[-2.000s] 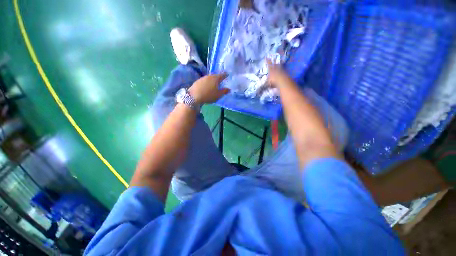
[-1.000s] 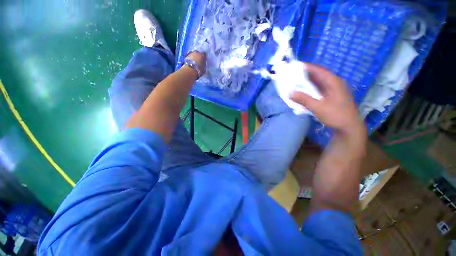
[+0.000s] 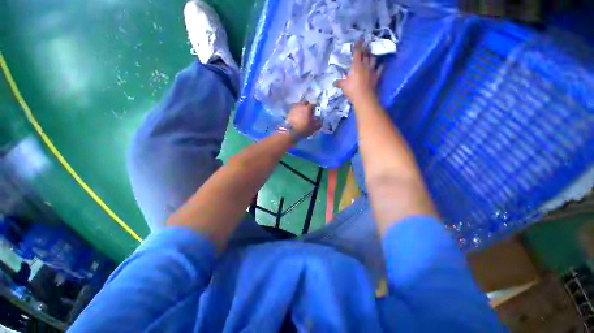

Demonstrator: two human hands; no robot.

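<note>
A heap of tangled white strips (image 3: 293, 62) fills the small blue crate (image 3: 260, 129) in front of my knees. My left hand (image 3: 304, 119) is at the near end of the heap with its fingers curled into the strips; whether it grips any cannot be told. My right hand (image 3: 360, 77) lies on the right part of the heap, palm down with fingers spread. It holds nothing that I can see. A brighter white piece (image 3: 383, 47) lies just beyond its fingertips.
The large blue crate (image 3: 501, 123) stands tilted at the right, with white material at its far right edge. A black metal frame (image 3: 314, 201) is under the small crate. A brown carton (image 3: 505, 263) is at the lower right. My shoe (image 3: 207, 32) is left of the small crate.
My right hand has moved from above my right knee back to the heap and no longer holds the white clump. My left hand has shifted to the crate's near end.
</note>
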